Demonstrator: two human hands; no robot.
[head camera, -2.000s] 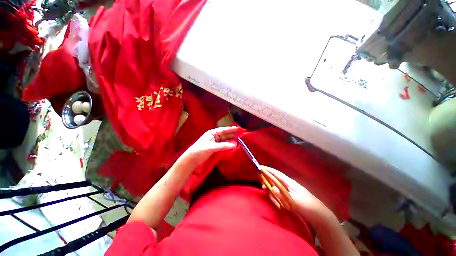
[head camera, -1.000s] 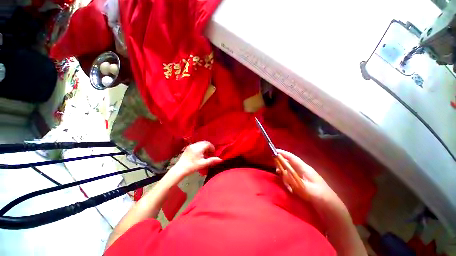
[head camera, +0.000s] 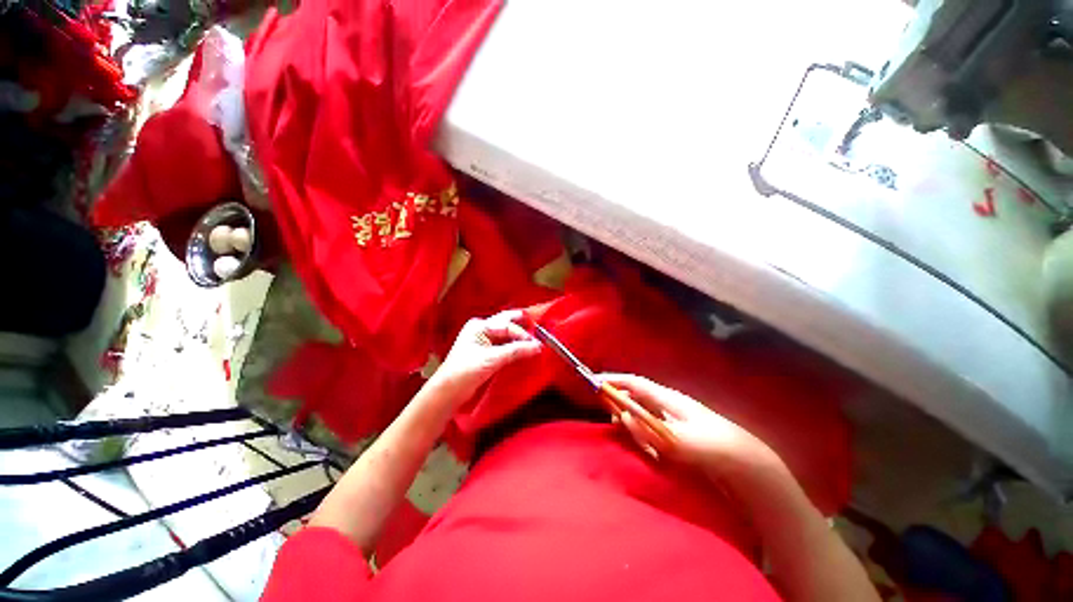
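Observation:
Red cloth with yellow lettering (head camera: 341, 153) hangs over the left end of the white machine table, and more of it lies over the lap below the table's front edge. My left hand (head camera: 485, 353) pinches an edge of the red cloth between thumb and fingers. My right hand (head camera: 665, 423) holds scissors (head camera: 573, 360) by their orange handles. The blades point up and left, with their tips at the cloth edge beside my left fingertips. Whether the blades are parted is too small to tell.
The white sewing table (head camera: 659, 153) spans the upper right, with the machine head (head camera: 965, 65) over it. A metal bowl with pale round objects (head camera: 220, 245) stands at left. A black metal rack (head camera: 153, 494) is at lower left. Red scraps (head camera: 1012, 564) lie on the floor at lower right.
One second ago my left hand was lower and apart from the scissors; now it pinches the cloth at the scissor tips. The view has also shifted, so the table and bowl sit lower in it.

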